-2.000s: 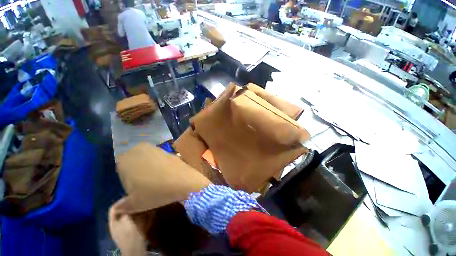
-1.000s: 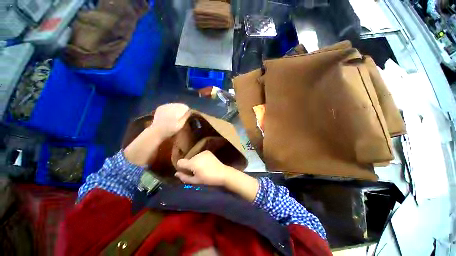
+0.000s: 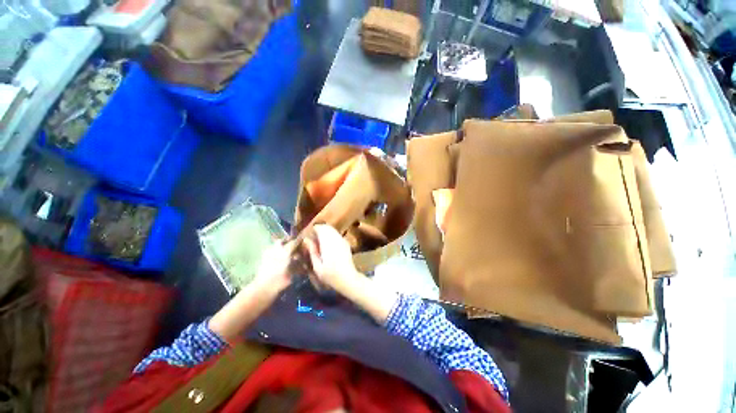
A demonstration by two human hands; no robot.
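Observation:
A brown bag body [image 3: 347, 189] stands open at my lap, its opening facing up, with an orange-tan inner part and darker folds showing inside. My left hand [image 3: 278, 262] and my right hand [image 3: 324, 254] are close together at its near rim. Both hands pinch the edge there; the fingertips are partly hidden. A pile of flat brown bag bodies [image 3: 541, 218] lies to the right, a bright orange patch [image 3: 442, 206] showing at its left edge.
Blue crates [image 3: 137, 133] with brown parts stand at the left. A pale green tray [image 3: 246, 242] is beside the bag. A brown bundle [image 3: 391, 32] lies on a metal table [image 3: 367, 81] ahead. White sheets are at right. A red crate [image 3: 101, 331] is at lower left.
The bag has been turned upright and opened wider. My left hand has moved from its far side to the near rim beside my right hand. The pale tray has come into view.

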